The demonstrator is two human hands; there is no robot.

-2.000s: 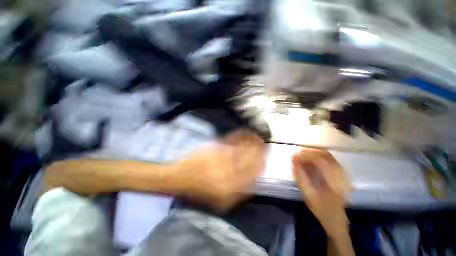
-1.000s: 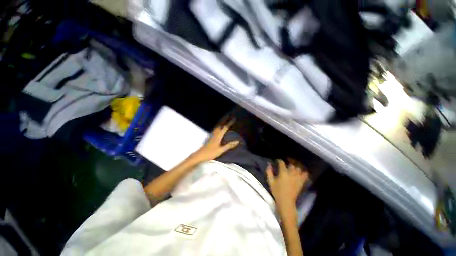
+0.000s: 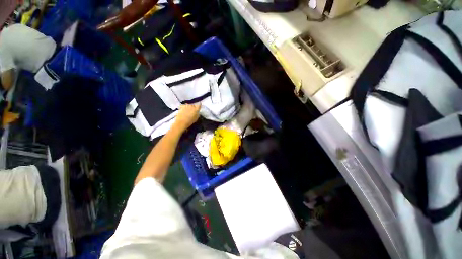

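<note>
My left hand (image 3: 188,115) reaches down to a pale grey and black garment (image 3: 161,104) at the blue crate. Its fingers are at the edge of the garment's pale part, and whether they grip the cloth is hard to tell. The garment lies over the left side of the blue plastic crate (image 3: 253,93). A yellow crumpled cloth (image 3: 224,146) and some white material lie in the crate's near end. My right hand is not in view.
A white flat rectangular piece (image 3: 257,206) lies between the crate and me. The machine table's edge (image 3: 354,174) runs down the right, with pale and black jackets (image 3: 387,116) on it. Another person's pale-clothed parts (image 3: 23,195) show at the left.
The view has swung left to the crate. My left hand has moved from my lap out to the garment there. My right hand has left the picture.
</note>
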